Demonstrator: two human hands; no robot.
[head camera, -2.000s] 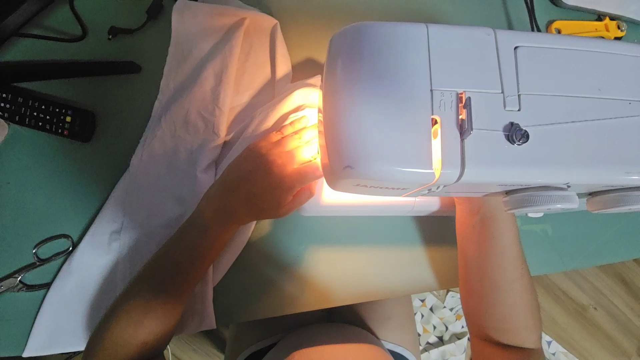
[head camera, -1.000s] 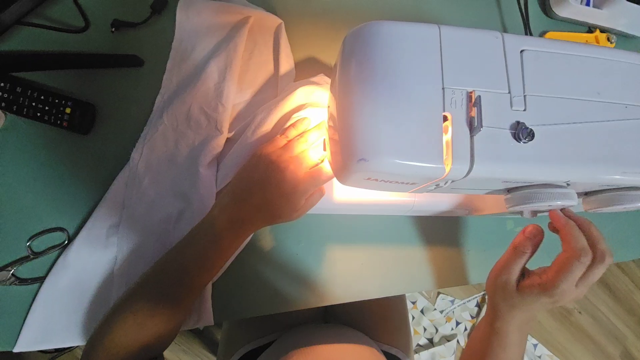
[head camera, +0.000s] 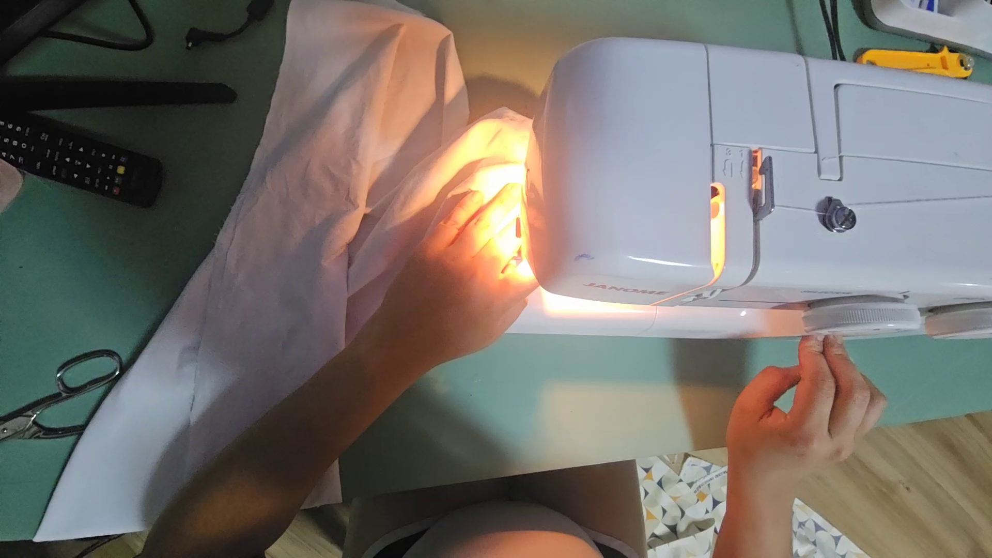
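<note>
A white Janome sewing machine (head camera: 635, 170) fills the right half of the view, its lamp lit. My left hand (head camera: 473, 271) lies with fingers spread on white fabric (head camera: 294, 256) at the machine's left end; the fingertips are in glare, and the needle area is hidden under the head. The fabric spreads left and down over the table. At the machine's front, my right hand (head camera: 810, 403) has its fingertips at the lower rim of a ribbed dial (head camera: 860, 315), the fingers bent and the thumb apart from them. Whether they grip the dial cannot be told.
Metal scissors (head camera: 46, 403) and a black remote control (head camera: 77, 159) lie left of the fabric on the green table (head camera: 496, 418). A yellow rotary cutter (head camera: 914, 62) lies behind the machine, near a white tray (head camera: 930, 19). Patterned fabric (head camera: 682, 504) is below the table's front edge.
My right hand, hidden beyond the wrist under the machine two seconds ago, came out in front and is now at the dial. My left hand stays on the fabric.
</note>
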